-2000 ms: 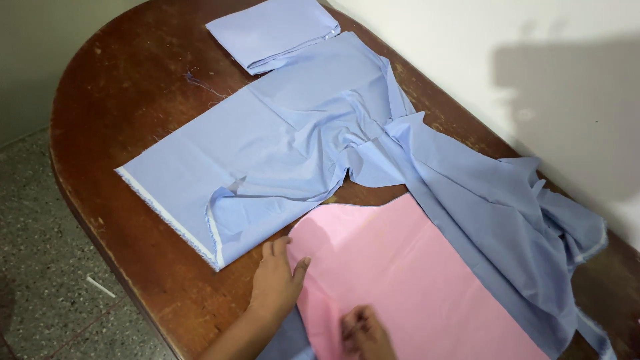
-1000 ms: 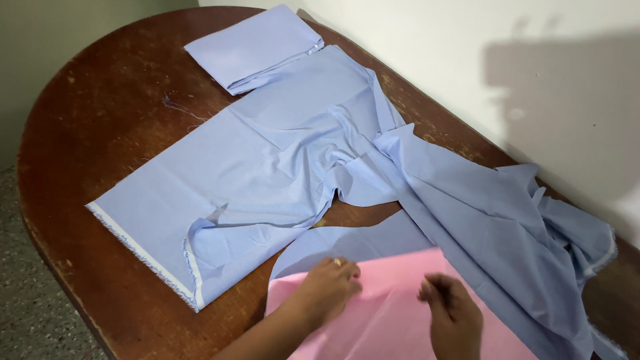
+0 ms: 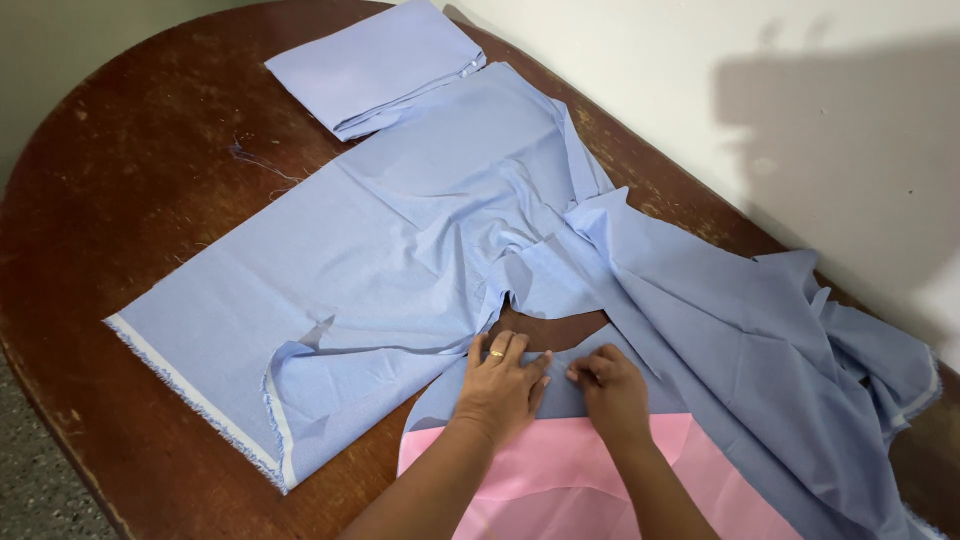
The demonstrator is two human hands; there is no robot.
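Blue fabric (image 3: pixel 420 240) lies rumpled across the table, with frayed white-edged ends. A blue cut piece with a curved edge (image 3: pixel 442 394) lies nearer, under both hands. My left hand (image 3: pixel 504 382) rests on it near its upper edge, fingers spread, a gold-coloured ring on one finger. My right hand (image 3: pixel 611 382) is beside it with fingers bent at the blue cloth; whether it pinches the cloth cannot be told. Pink fabric (image 3: pixel 555 457), folded back on itself, covers the lower part of the blue piece below my wrists.
A folded blue cloth (image 3: pixel 382 64) lies at the far edge of the wooden table (image 3: pixel 135 172). Loose blue threads (image 3: pixel 259 161) are left of it. A white wall (image 3: pixel 652 82) runs along the right side; a speckled floor (image 3: pixel 37 450) shows at lower left.
The pink fabric has been folded back toward me, uncovering the blue piece beneath. Both hands have moved from the pink fabric up onto the blue cloth.
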